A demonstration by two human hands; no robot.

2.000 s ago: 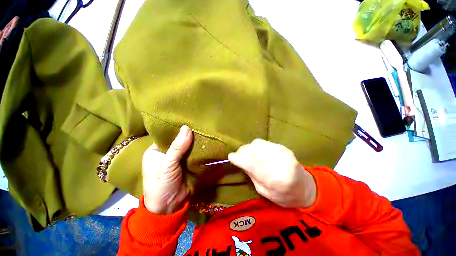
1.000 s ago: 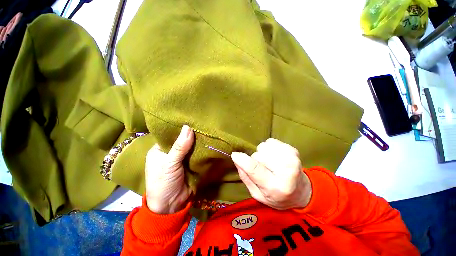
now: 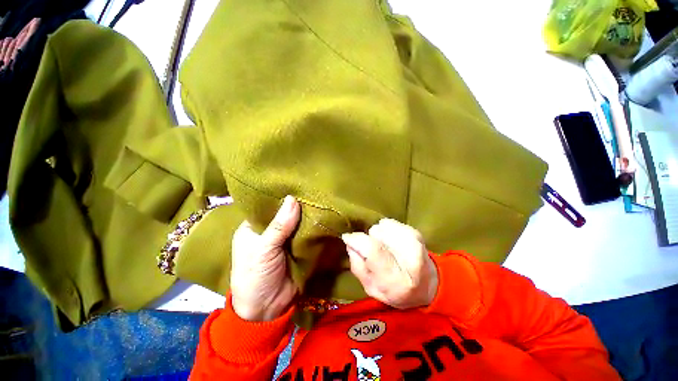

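The olive-green coat (image 3: 320,89) covers the middle and left of the white table and reaches the wearer's waist. My left hand (image 3: 264,264) pinches its edge, thumb on top beside a stitched seam (image 3: 316,203). My right hand (image 3: 390,262) is closed just right of the seam, thumb and forefinger pinched together at the cloth. The needle seen before is not clearly visible now. A yellowish thread line curves from the seam towards my right fingertips. A speckled, multicoloured trim (image 3: 178,242) shows at the coat's inner edge on the left.
On the white table (image 3: 520,97) at right lie a black phone (image 3: 587,158), purplish-red snips (image 3: 563,205) partly by the coat, a notebook (image 3: 662,178) and thin tools. A yellow bag (image 3: 595,28) and a white bottle-like object (image 3: 650,83) stand behind. A long narrow strip lies upper left.
The needle, seen a second ago pointing left from my right fingertips, no longer shows clearly. My right fingertips are now close against the cloth. The whole view has shifted slightly.
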